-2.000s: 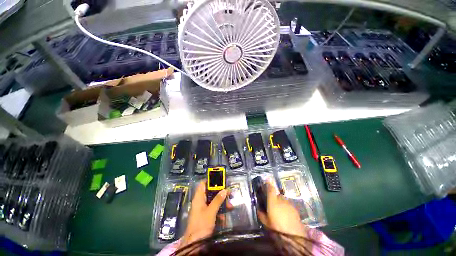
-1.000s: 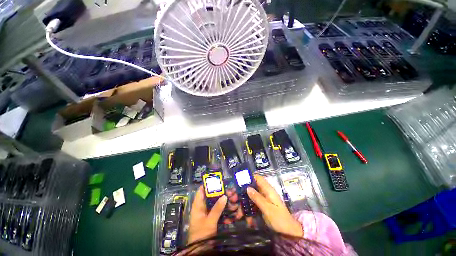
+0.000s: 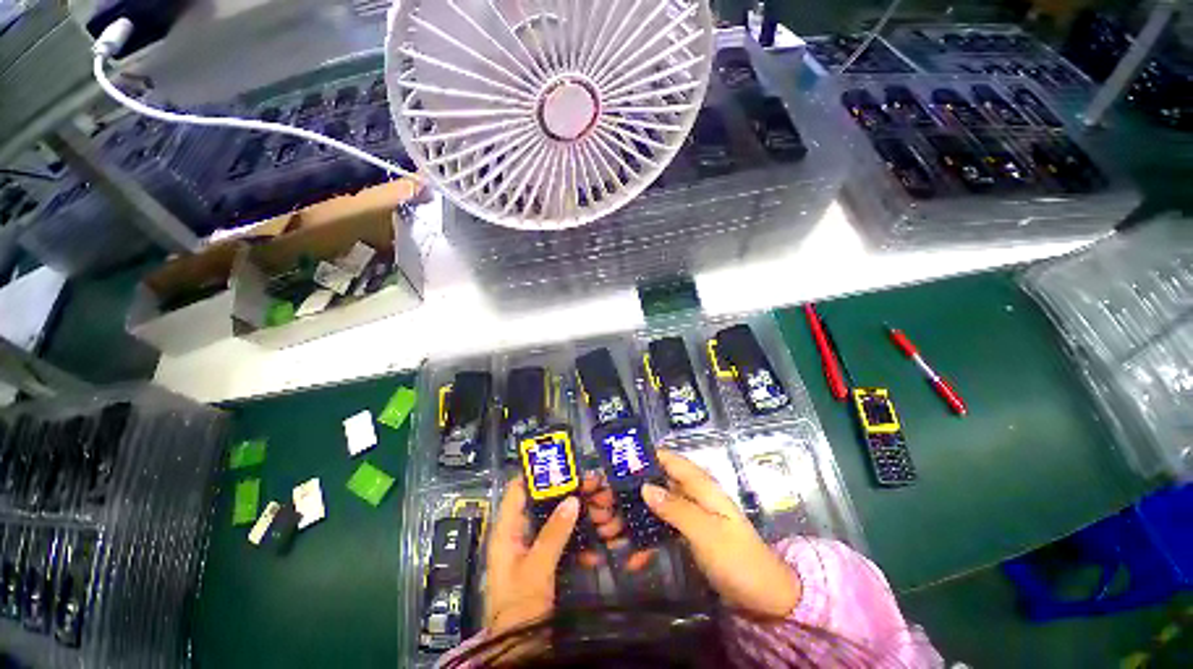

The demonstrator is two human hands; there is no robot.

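My left hand (image 3: pixel 526 562) holds a yellow-framed keypad phone (image 3: pixel 550 464) upright, its screen lit blue with white text. My right hand (image 3: pixel 713 529) holds a dark-fronted phone (image 3: pixel 627 454) beside it, also lit blue with white text. The phones are close together above the clear blister tray (image 3: pixel 818 503). Several black phones lie in the tray's back row, such as one at its right end (image 3: pixel 747 371). Another phone (image 3: pixel 449 575) lies in the front left pocket. My fingers and the held phones hide the tray's middle front pockets.
A white fan (image 3: pixel 567 113) stands behind the tray. A carton (image 3: pixel 327 294), green stickers (image 3: pixel 372 484) and white cards (image 3: pixel 360 433) are left. A yellow-framed phone (image 3: pixel 884 438), red marker (image 3: pixel 826 350) and red pen (image 3: pixel 926 371) lie right. Stacked trays (image 3: pixel 111 523) stand far left.
My right hand has brought the dark phone up beside the yellow-framed one. Both screens have gone from dark or hidden, through white, to blue with white text. The view has shifted slightly.
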